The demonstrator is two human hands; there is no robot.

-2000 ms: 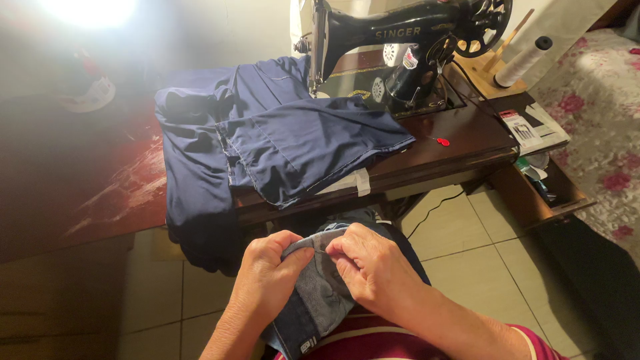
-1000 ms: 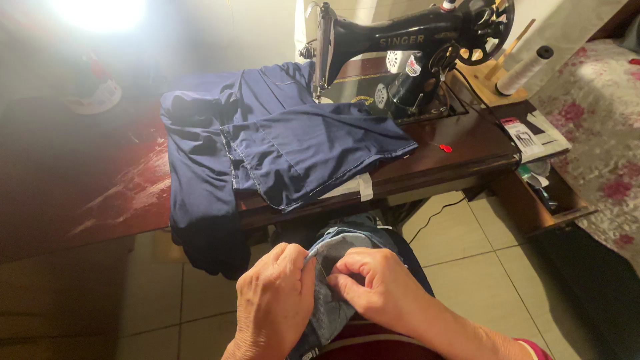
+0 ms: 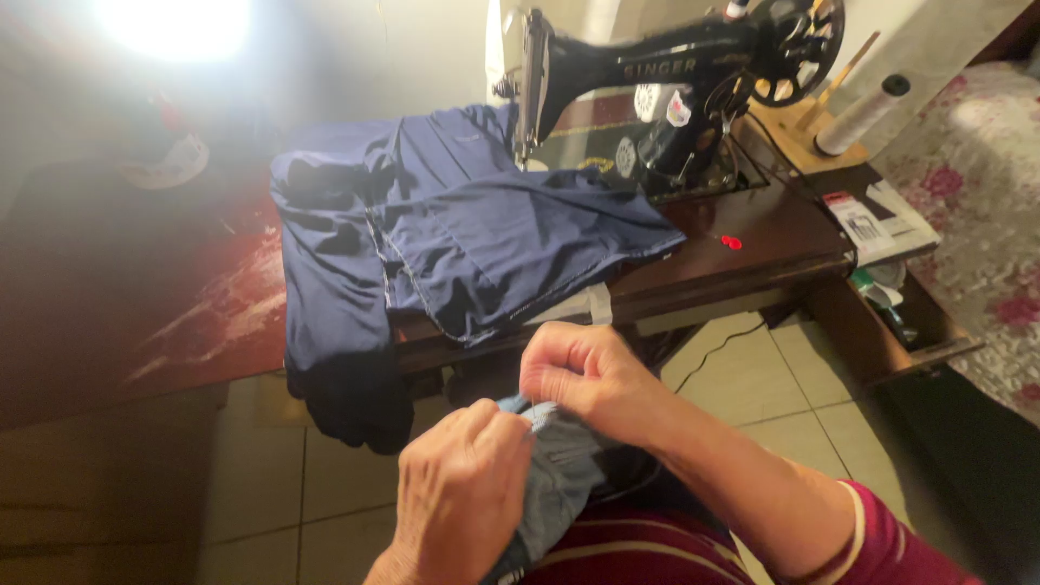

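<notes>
A blue denim garment [image 3: 561,479] lies over my lap, its lighter side showing. My left hand [image 3: 467,479] is closed on a pinched edge of the denim. Just above and to the right, my right hand [image 3: 585,378] has thumb and forefinger pressed together; a thin line, like a needle or thread, runs from them down to the denim. What exactly the fingertips pinch is too small to tell. Beyond my hands, a navy blue fabric garment [image 3: 487,236] is spread on the sewing table [image 3: 780,236] and hangs over its front edge.
A black Singer sewing machine [image 3: 642,65] stands at the back of the table. A white thread cone [image 3: 861,118] on a wooden stand [image 3: 800,142], a small red object [image 3: 732,242] and an open drawer [image 3: 910,333] are at the right. A cable [image 3: 719,349] crosses the tiled floor.
My right hand has lifted away from the denim, up toward the table edge; it was down at the cloth beside my left hand. My left hand still grips the denim.
</notes>
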